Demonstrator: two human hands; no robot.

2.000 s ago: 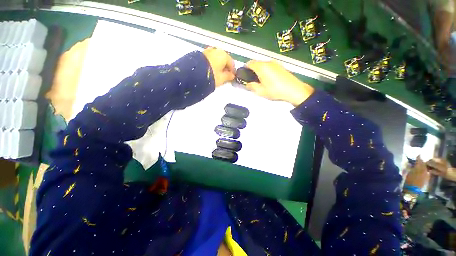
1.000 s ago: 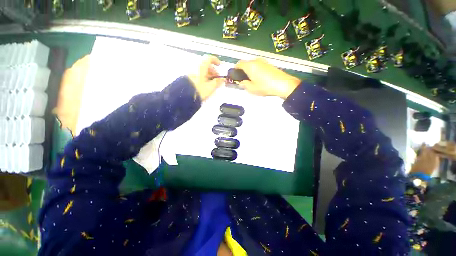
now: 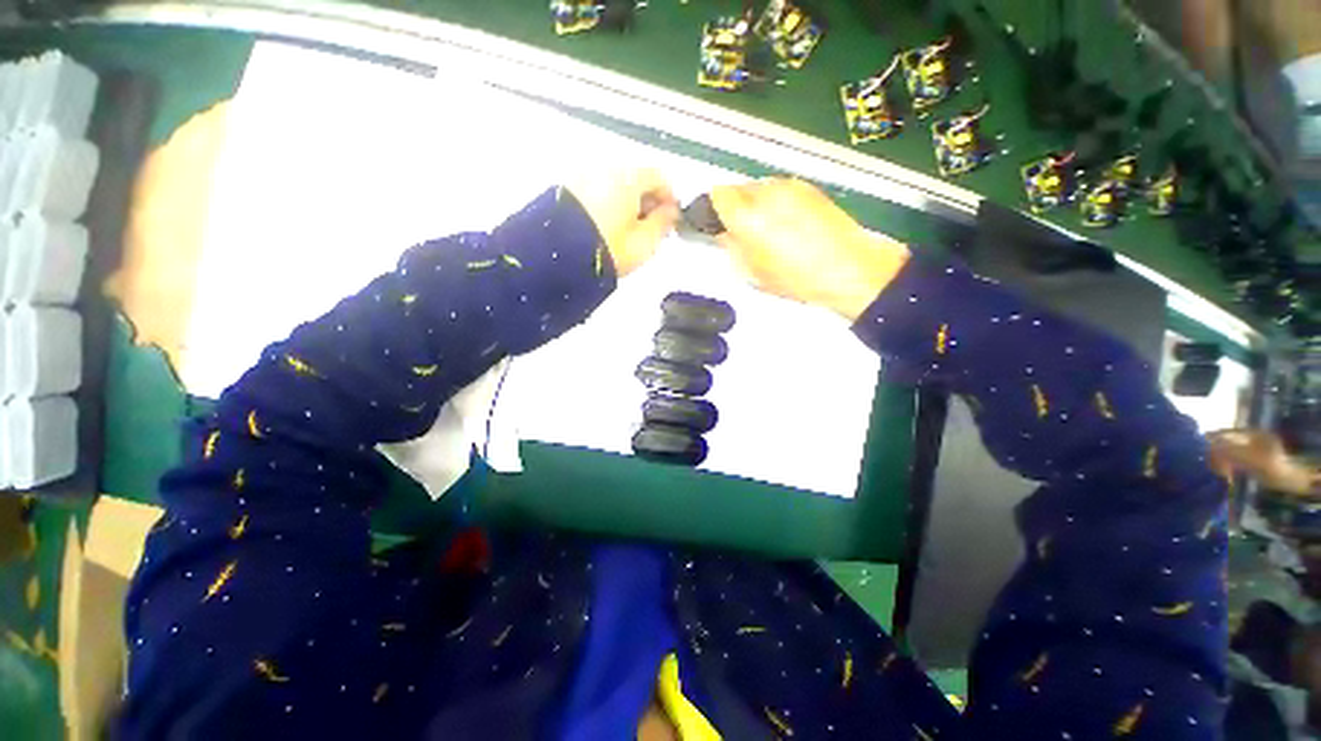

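My right hand holds a small black part, likely an adapter housing, above the upper part of the white work sheet. My left hand is just left of it, fingers bent together at a small dark piece; the piece is too blurred to name, and its link to the black part cannot be made out. Several black oval adapter covers lie in a short column on the sheet below my hands.
A green conveyor with circuit boards runs behind its pale edge. White trays are stacked at far left. A dark mat lies at right, partly under my right sleeve. Another person's hand and black parts show at far right.
The view has shifted a little. My left hand has moved closer to the black part than one second ago. The column of covers keeps its layout.
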